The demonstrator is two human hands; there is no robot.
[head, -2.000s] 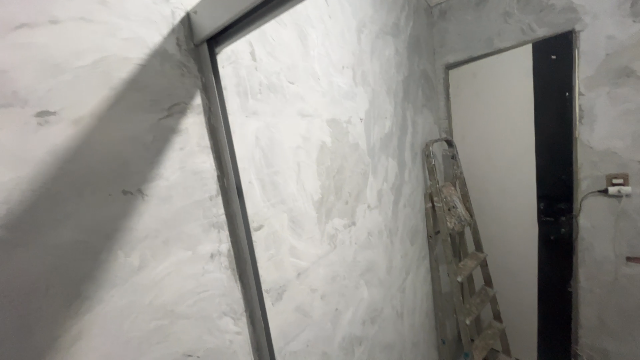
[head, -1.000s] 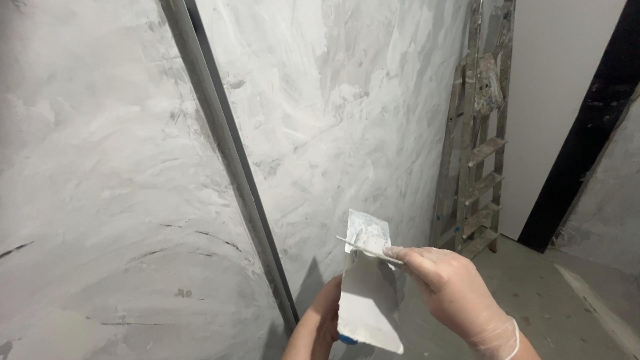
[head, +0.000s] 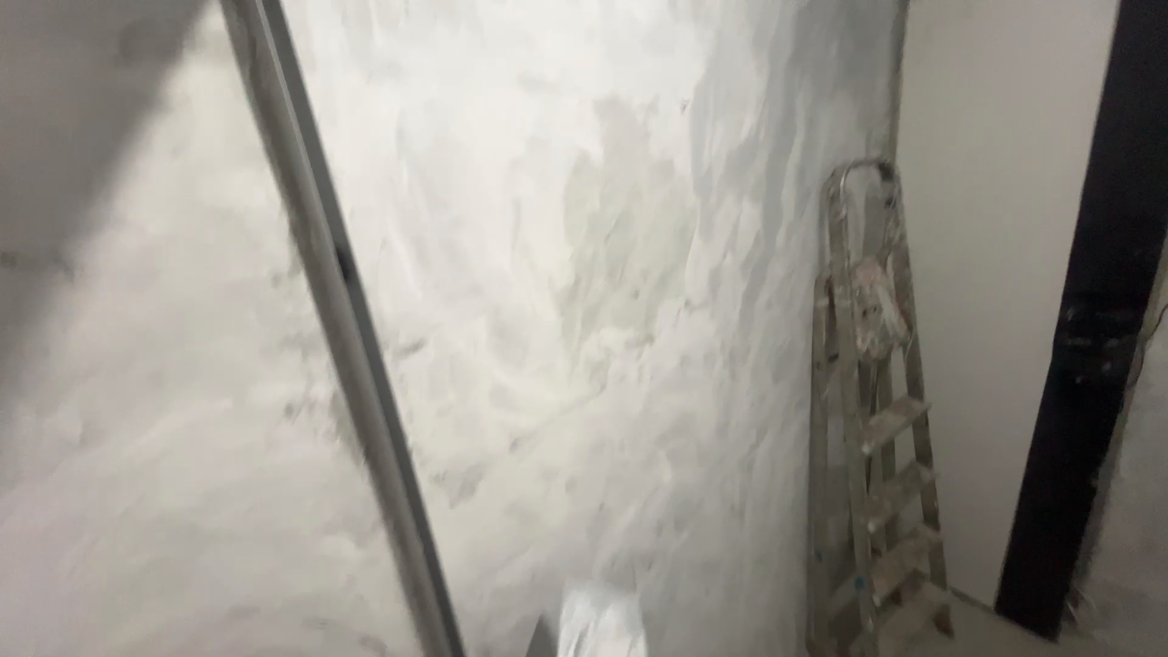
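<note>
Neither my left hand nor my right hand shows at this moment. At the bottom edge, a pale flat blade, smeared with white compound (head: 602,625), pokes into view; what holds it is out of sight. Just left of it is a small dark pointed shape, too cut off to name. Behind stands a wall coated in patchy white and grey plaster (head: 511,365). A grey metal profile (head: 342,301) runs at a slant down the wall's left part.
A plaster-stained stepladder (head: 899,497) stands at the right, close to the wall. Behind it are a pale door panel (head: 995,228) and a dark upright strip (head: 1086,347). Some floor shows at the lower right.
Both hands, which showed one second ago with a wide blade and a smaller one loaded with compound, are out of the frame. The view has tilted up.
</note>
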